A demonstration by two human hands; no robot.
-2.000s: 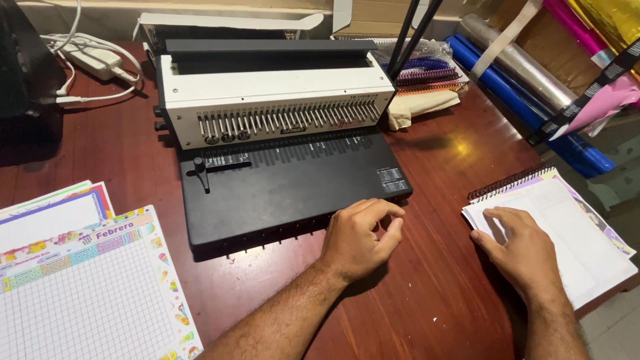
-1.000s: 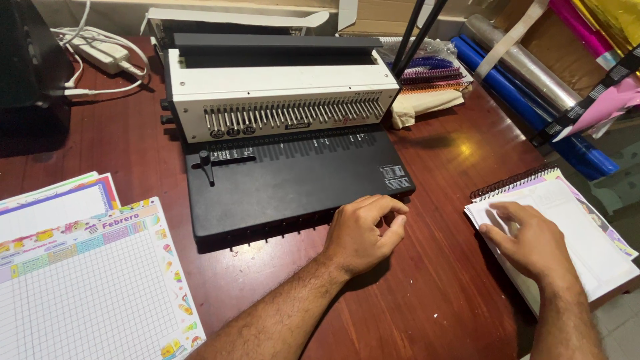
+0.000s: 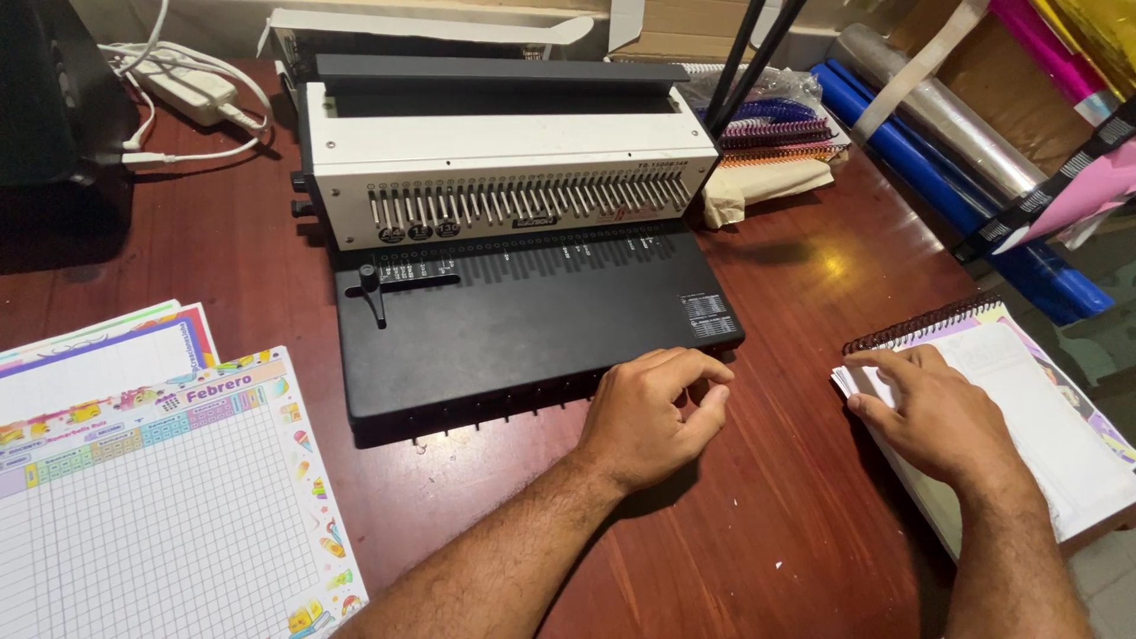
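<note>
A black and white comb binding machine (image 3: 524, 293) stands on the brown table. My left hand (image 3: 661, 408) rests at the front right edge of its black base, fingers curled with a gap between thumb and forefinger and nothing held. To the right lies a notebook with a dark spiral binding (image 3: 923, 324), white pages (image 3: 1021, 417) uppermost. My right hand (image 3: 941, 417) is on or just over its upper left corner, thumb and forefinger apart; whether a page is touched cannot be told. Printed grid sheets (image 3: 177, 506) with a colourful border lie at the lower left.
White cables and a power adapter (image 3: 191, 89) lie at the back left beside a black device (image 3: 53, 133). Plastic binding spirals (image 3: 772, 133) and a cream cloth-like bundle (image 3: 768, 188) sit behind the machine's right side. Blue and clear rolls (image 3: 941, 115) stand past the table's right edge.
</note>
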